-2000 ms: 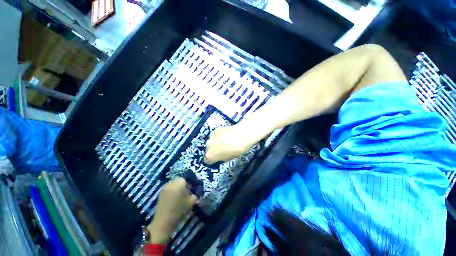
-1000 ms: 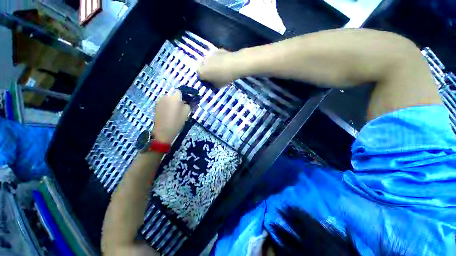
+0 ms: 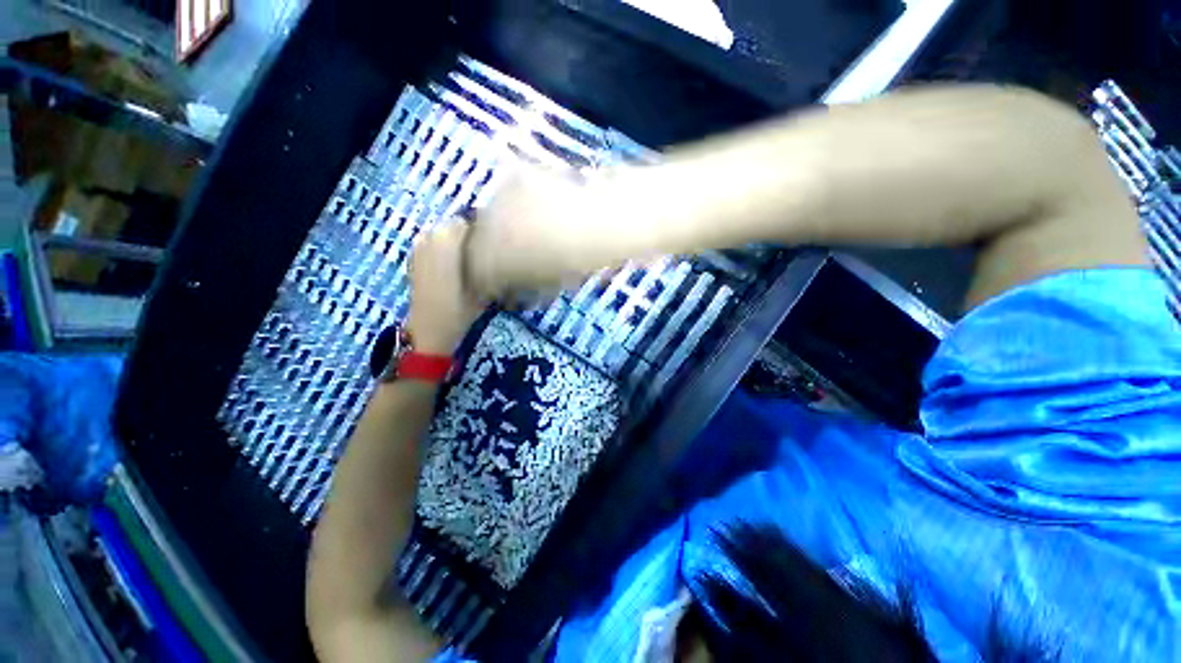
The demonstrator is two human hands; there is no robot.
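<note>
Rows of shiny silver slat-like metal parts fill the large black tote. A shallow black parts tray lies on the rows at the near side, with small pale pins spread around a patch of its bare bottom. My left hand, with a dark watch on a red band at the wrist, is above the rows just beyond the tray. My right hand is blurred, meets my left hand and covers part of it. Fingertips and anything between the hands are hidden.
The tote's thick raised rim runs between the tray and my blue smock. More metal parts show at the far right edge. Shelving with cardboard stands at the left, and blue cloth lies below it.
Both hands have left the parts tray and moved up over the metal rows. Since one second ago my right hand has come down-left against my left hand; the dark item seen there is now hidden.
</note>
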